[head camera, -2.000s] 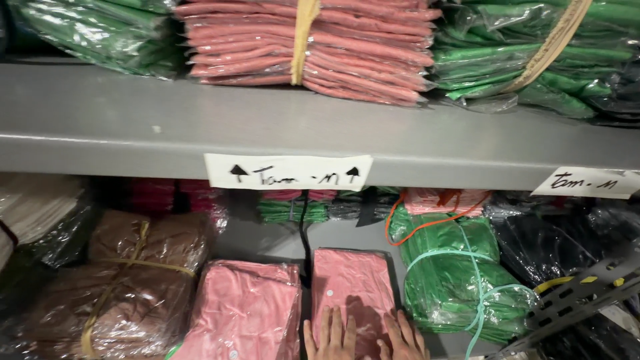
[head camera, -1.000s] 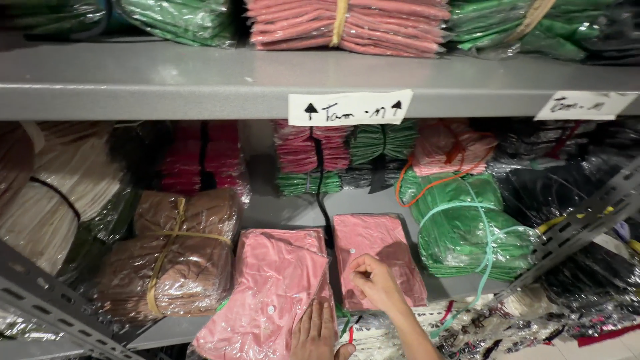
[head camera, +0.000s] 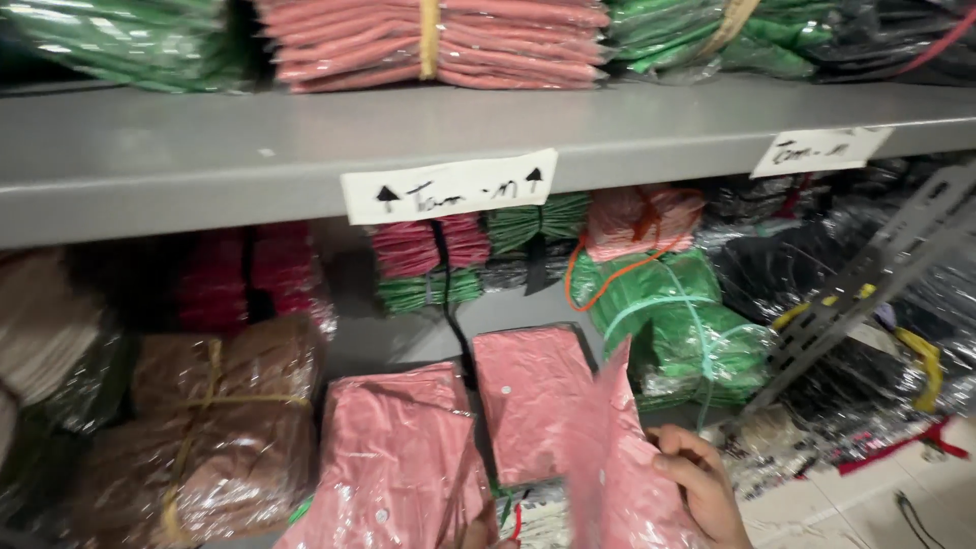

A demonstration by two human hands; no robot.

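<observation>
My right hand (head camera: 698,480) grips a pink garment in a clear plastic bag (head camera: 629,488), held upright and partly blurred. At the bottom edge my left hand (head camera: 488,534) shows only its fingertips, by the lower right edge of a pile of bagged pink garments (head camera: 389,450); whether it grips anything cannot be told. Behind the held bag, a second pink bagged pile (head camera: 530,396) lies on the grey shelf.
Left stands a brown bagged bundle (head camera: 221,450) tied with cord; right, a green bundle (head camera: 671,320) with turquoise string. A grey shelf edge (head camera: 267,183) with handwritten labels crosses above. A slotted metal upright (head camera: 869,267) slants at the right.
My right hand has moved from over the right pink pile to its right and now holds a bagged pink garment. My left hand is lower in view, mostly out of frame.
</observation>
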